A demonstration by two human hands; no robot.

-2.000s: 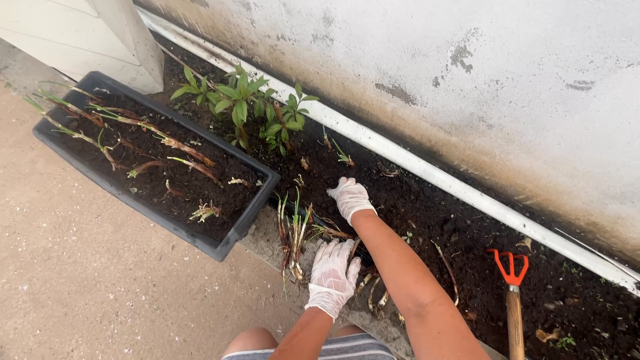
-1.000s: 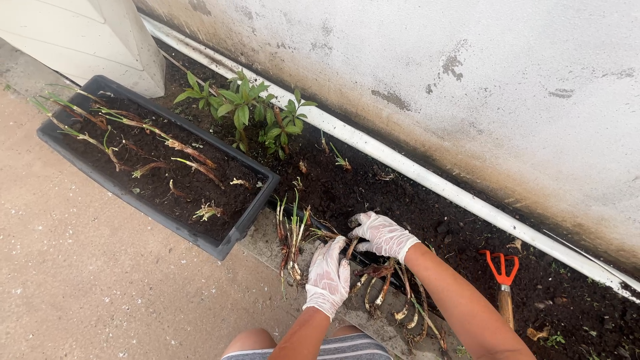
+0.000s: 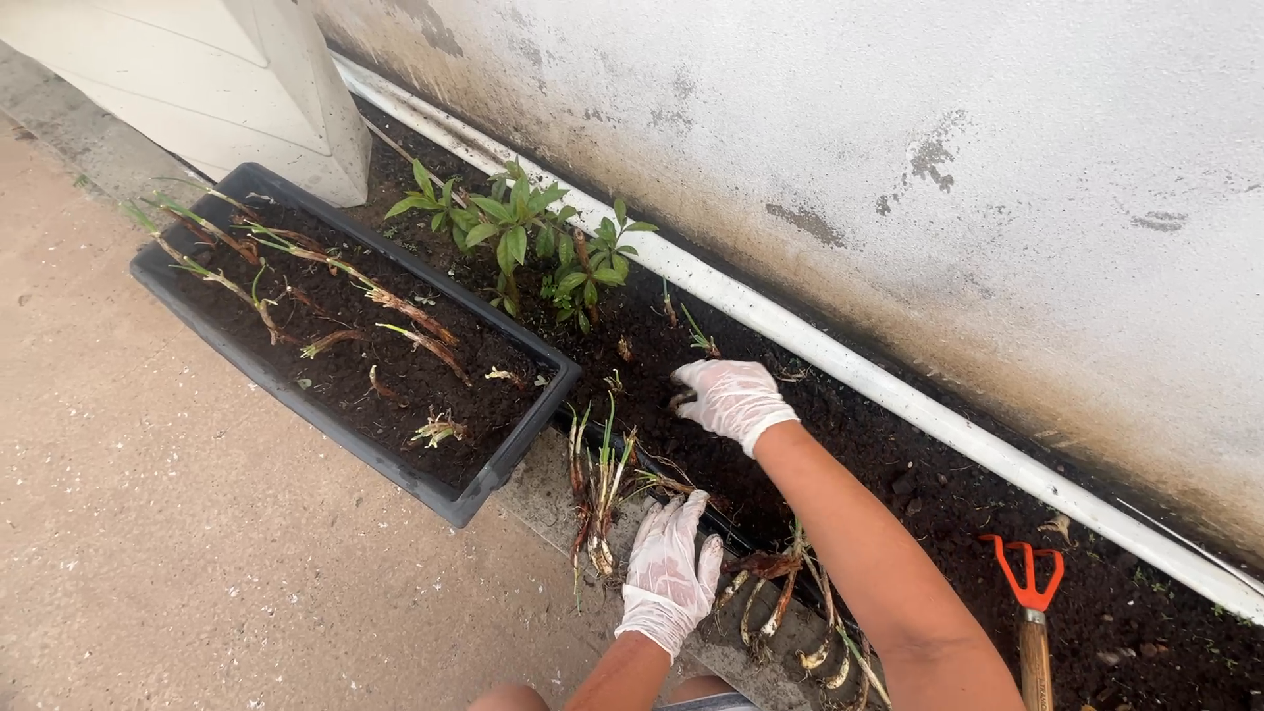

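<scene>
My right hand (image 3: pixel 731 403), in a thin white glove, reaches into the dark soil (image 3: pixel 622 346) of the bed; its fingertips are at the soil and whether they hold anything is hidden. My left hand (image 3: pixel 673 568), gloved too, rests over the bed's edge with its fingers spread a little, beside a rooted plant piece (image 3: pixel 671 484). To its left lies a bunch of green-topped, bulb-like plants with roots (image 3: pixel 597 504). Several more curved rooted bulbs (image 3: pixel 775 607) lie on the concrete edge to its right, partly behind my right forearm. Small green shoots (image 3: pixel 703 341) stand in the soil beyond my right hand.
A dark rectangular planter (image 3: pixel 346 434) with soil and several leaning plants stands at left. A leafy green plant (image 3: pixel 518 222) grows behind it. A white pipe (image 3: pixel 839 365) runs along the stained wall (image 3: pixel 987 197). An orange hand cultivator (image 3: pixel 1032 592) with a wooden handle is at lower right.
My right hand has moved away from beside my left hand, up into the soil nearer the shoots. My left hand stays near the bed's edge.
</scene>
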